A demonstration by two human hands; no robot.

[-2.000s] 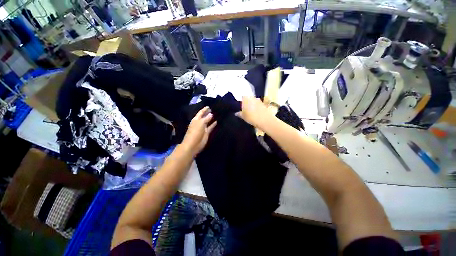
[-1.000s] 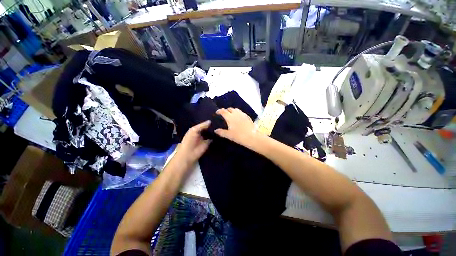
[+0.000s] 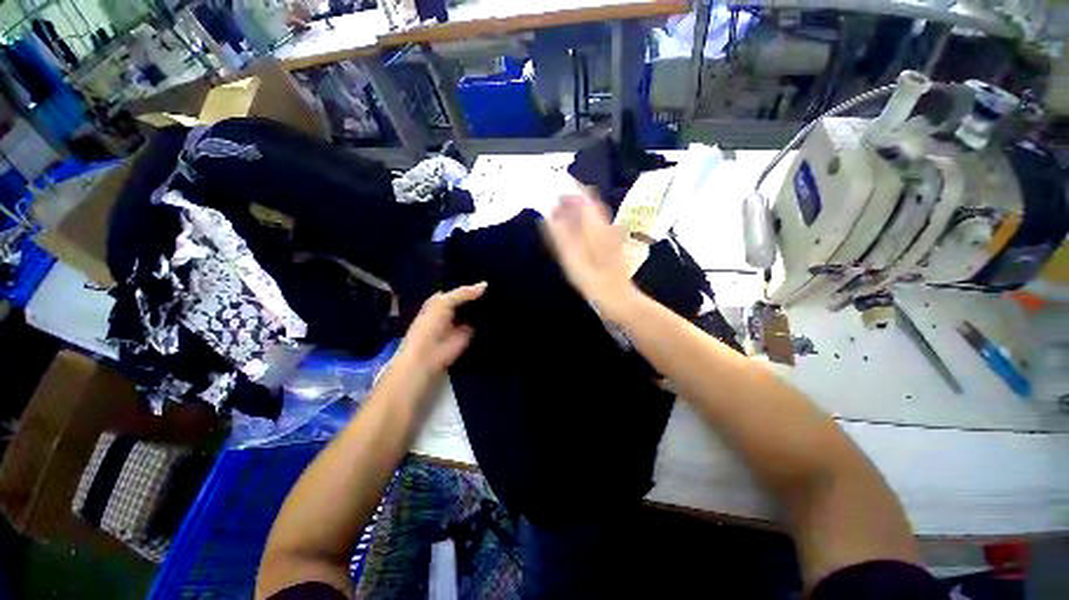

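A black garment piece (image 3: 551, 399) lies over the table's front edge and hangs down towards my lap. My left hand (image 3: 440, 334) is at its left edge, with thumb and fingertips on the cloth; whether it grips is not clear. My right hand (image 3: 586, 246) is blurred, at the upper right of the piece, fingers extended and holding nothing that I can see. Another black piece (image 3: 671, 281) lies behind my right wrist, beside a yellowish paper (image 3: 645, 217).
A black heap (image 3: 305, 188) with white patterned fabric (image 3: 223, 287) fills the left. A cream sewing machine (image 3: 844, 193) stands right, with tweezers (image 3: 928, 349) and blue-handled snips (image 3: 996, 361) before it. A blue crate (image 3: 240, 516) is below left.
Both hands were together on the upper part of the black piece. My right hand has moved up and away from my left, and the piece's upper part now lies flatter.
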